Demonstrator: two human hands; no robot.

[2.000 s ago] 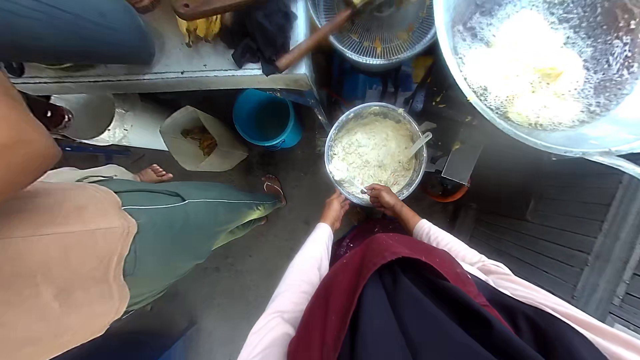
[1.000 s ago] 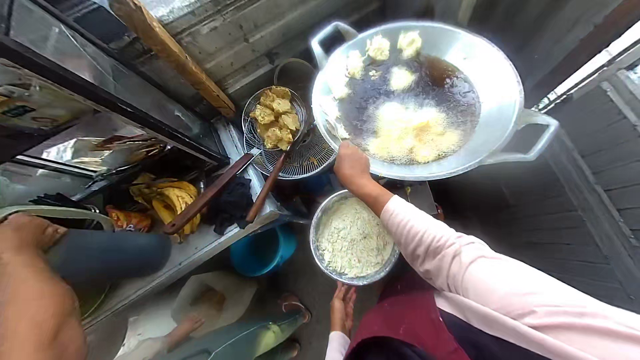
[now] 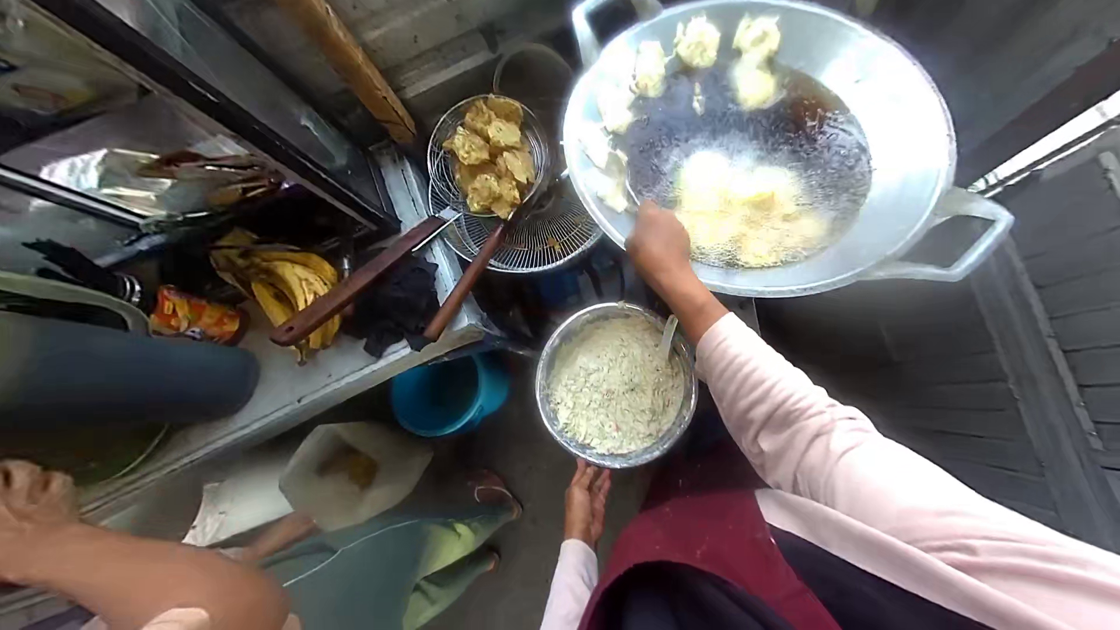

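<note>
A metal bowl (image 3: 617,385) of pale, flecked batter (image 3: 612,381) is below the wok, with a spoon handle (image 3: 668,336) leaning at its right side. My left hand (image 3: 588,503) supports the bowl at its near edge, palm turned up. Over the left rim of a large metal wok (image 3: 910,149) is my right hand (image 3: 658,241), its fingers curled; whether it holds a utensil is hidden. Hot oil (image 3: 744,140) foams round pale frying fritters (image 3: 748,214), and several more lie along the wok's far side. Golden fritters (image 3: 490,157) fill a wire strainer to the left.
Under the strainer is a round wire basket (image 3: 551,236). Two wooden handles (image 3: 359,280), (image 3: 468,280) reach over the ledge, by bananas (image 3: 293,284) and dark cloth (image 3: 398,302). Below are a blue bucket (image 3: 442,398) and a pale container (image 3: 350,472). Another person's arm (image 3: 149,569) is at lower left.
Both hands were at the bowl's near side two seconds ago; my right hand has since moved up to the wok's rim. The view has swung to take in more of the wok and the ledge.
</note>
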